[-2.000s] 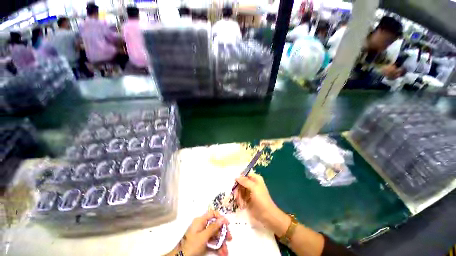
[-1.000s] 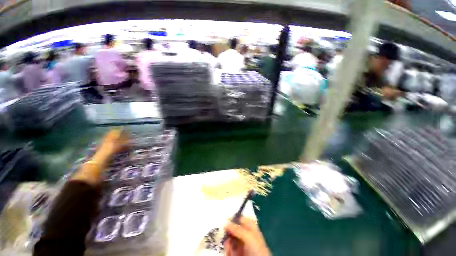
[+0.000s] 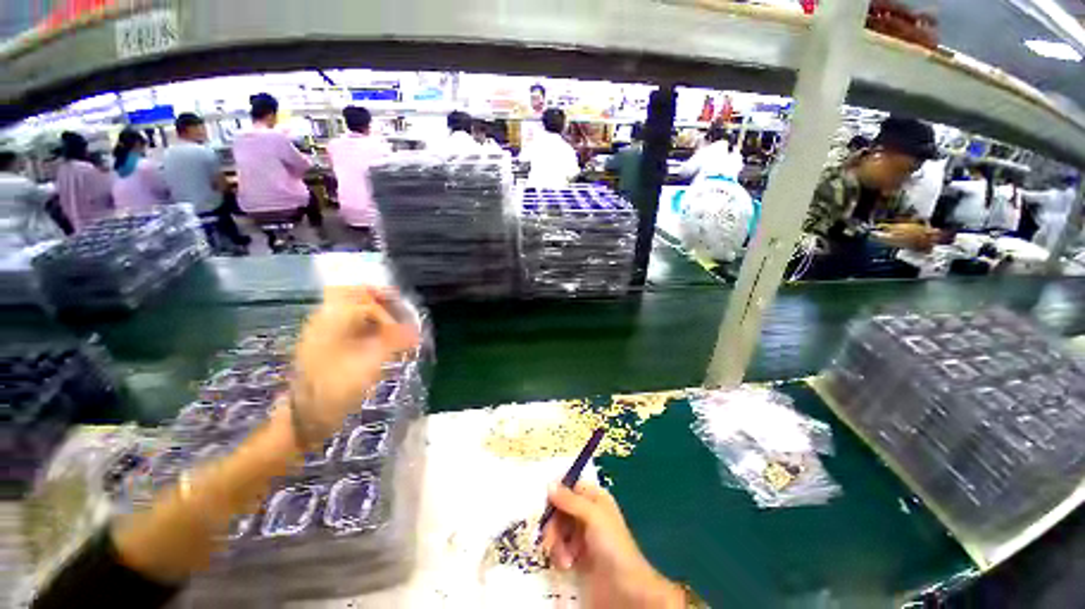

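Note:
My left hand (image 3: 345, 357) is raised over the back right part of the blister tray (image 3: 399, 553) at the left; it is blurred, and I cannot tell whether its fingers hold anything. The tray's pockets hold rounded-square frames (image 3: 352, 501). My right hand (image 3: 589, 529) is at the lower middle, over the white sheet (image 3: 450, 506), and holds a slim black tool (image 3: 582, 464) pointing up and away. Small dark and white pieces (image 3: 515, 546) lie just left of my right hand. Loose tan pieces (image 3: 541, 429) lie behind it.
Crumpled clear bags (image 3: 767, 446) lie on the green mat (image 3: 714, 535). Tray stacks stand at the right (image 3: 970, 416), at the back middle (image 3: 443, 226) and at the back left (image 3: 119, 264). A pale post (image 3: 779, 226) rises behind the bags. A person in a cap sits beyond it.
My left hand first left the white sheet and the frame it held there, reaching over the tray. Since then it has moved right across the tray. My right hand keeps the tool. The view has tilted up.

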